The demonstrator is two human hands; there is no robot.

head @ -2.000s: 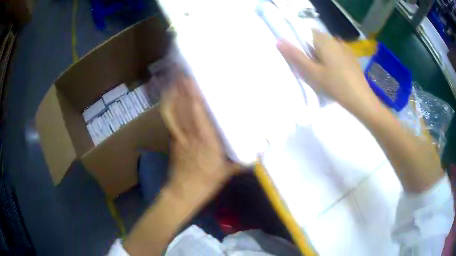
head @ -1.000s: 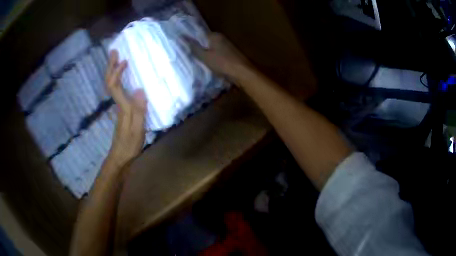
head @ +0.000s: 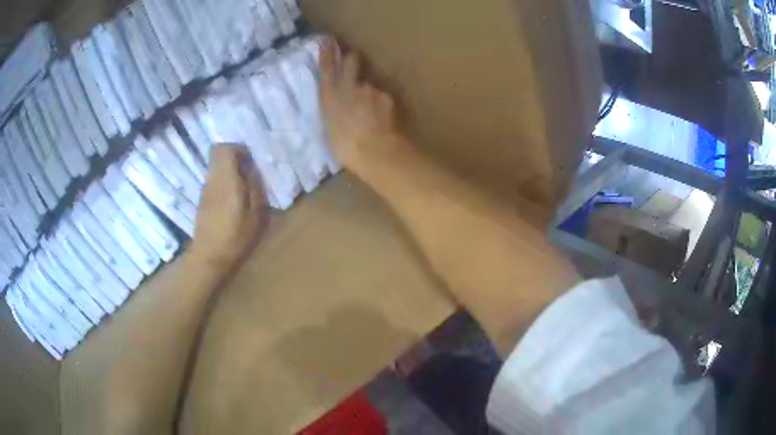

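Observation:
White power bank shells stand on edge, packed side by side in long rows inside the open carton. My right hand presses against the right end of a bundle of shells in the nearer row. My left hand is at the left side of the same bundle, its fingers bent and partly hidden by the shells. The bundle sits between both hands, in line with the row.
The carton's tall brown wall rises beside my right forearm. Beyond it stand a metal frame and a smaller brown box. Something red shows below the carton's edge.
The view is closer over the carton. The bundle has gone down from above the shells into the nearer row, with both hands still at its sides.

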